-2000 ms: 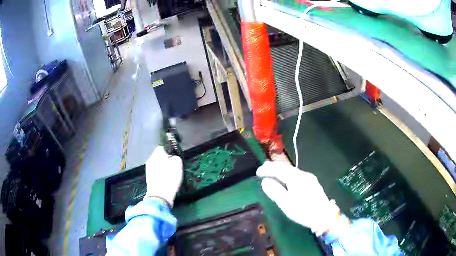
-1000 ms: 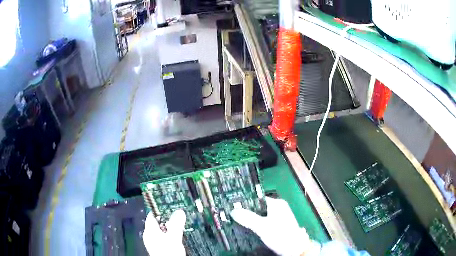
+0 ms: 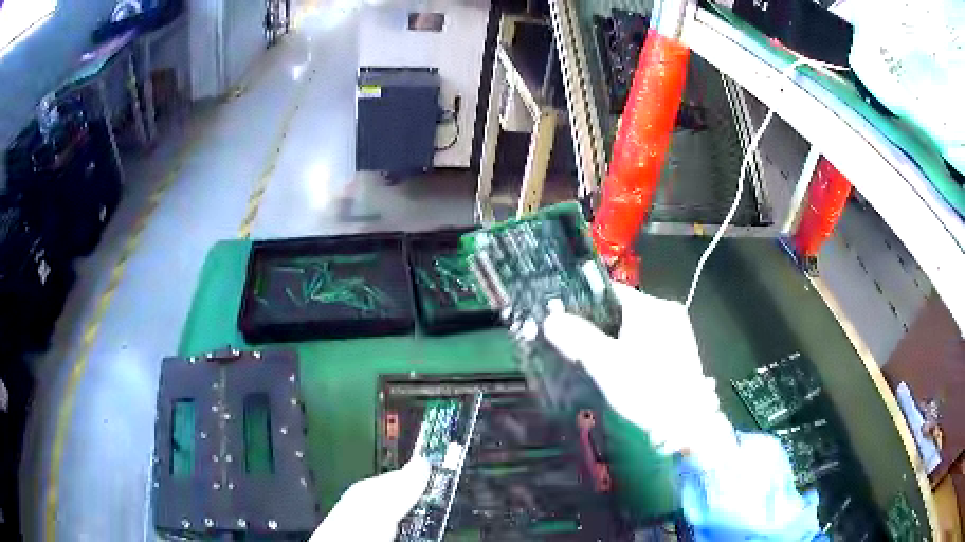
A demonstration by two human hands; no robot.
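My right hand (image 3: 648, 365), in a white glove, holds a green circuit board (image 3: 545, 277) up above the bench, its parts facing me. The board is slightly blurred. My left hand (image 3: 376, 500), also gloved, holds another circuit board (image 3: 444, 466) at a steep angle, seen narrow. Below both boards lies a dark solder pallet (image 3: 503, 450) with orange-brown edge pieces, partly hidden by the boards and hands. The left hand is cut off by the bottom edge.
A black two-compartment scrap tray (image 3: 328, 330) with green strips lies at the far bench edge. A black slotted cover plate (image 3: 228, 450) lies left. Boards (image 3: 781, 390) lie on the conveyor (image 3: 730, 307) at right. A red-wrapped post (image 3: 643, 138) and white cable (image 3: 730, 217) stand beyond my right hand.
The joined board panel held in both hands is now two separate boards, one in each hand. My right hand has moved up and right. The view has shifted, showing the pallet and cover plate more fully.
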